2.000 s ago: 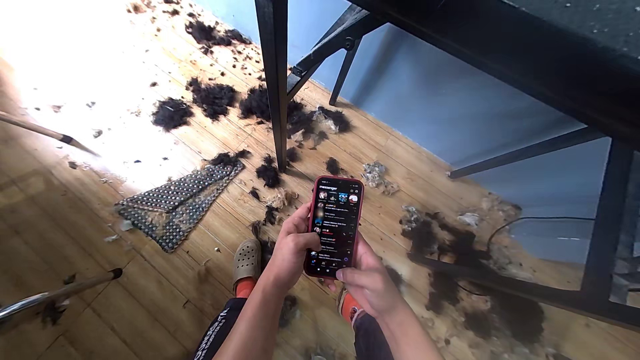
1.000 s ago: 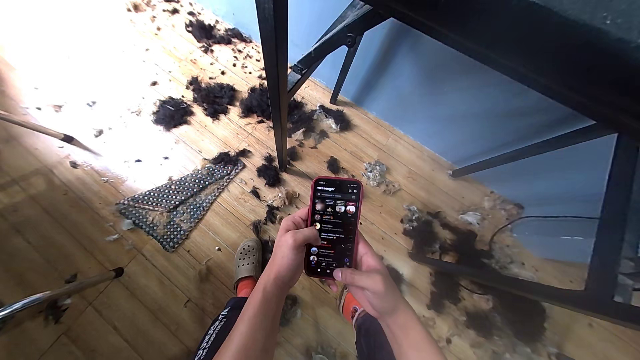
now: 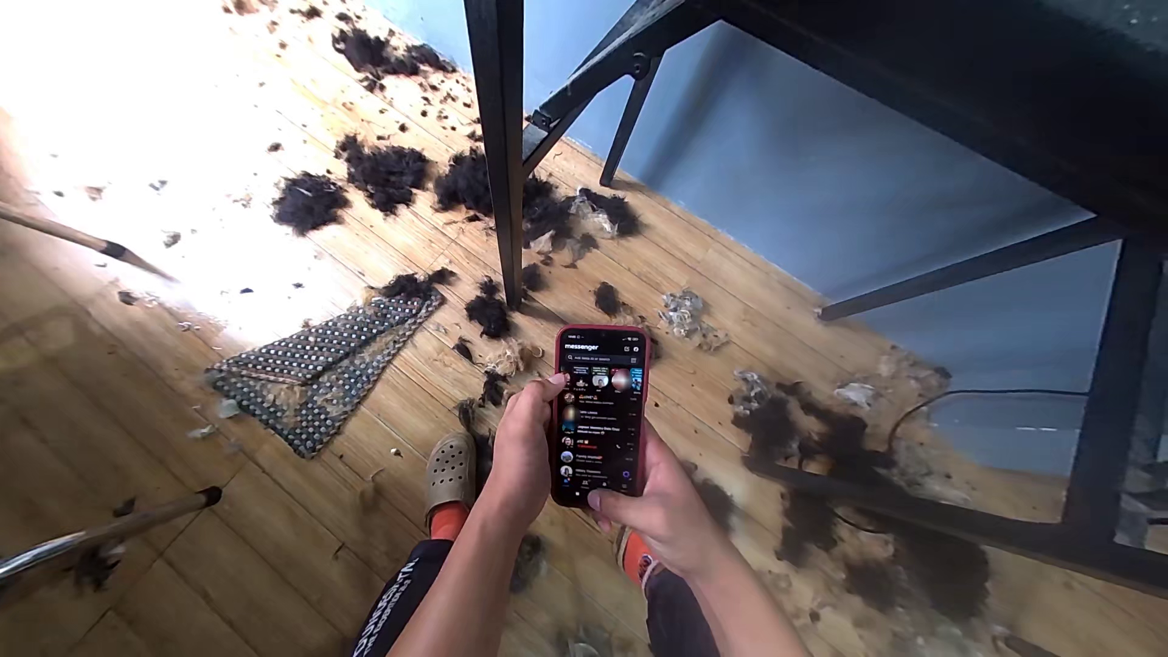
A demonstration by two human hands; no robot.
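A smartphone (image 3: 599,420) in a red case is upright between my two hands, its lit screen showing a dark list with small round pictures. My left hand (image 3: 527,438) grips its left edge, the thumb at the screen's left side near the row of pictures. Around the lower right corner wraps my right hand (image 3: 662,502), with its thumb by the bottom edge of the screen. The fingers behind the phone are mostly hidden.
Clumps of dark hair (image 3: 388,175) and paler tufts (image 3: 683,312) litter the wood floor. A folded woven mat (image 3: 319,374) lies left of my clog (image 3: 450,470). Black metal table legs (image 3: 500,155) stand ahead and right, near a blue wall (image 3: 776,164). Two rods reach in from the left.
My left thumb has moved from over the screen toward its left edge, and the row of pictures on the screen has changed. Both hands still hold the phone.
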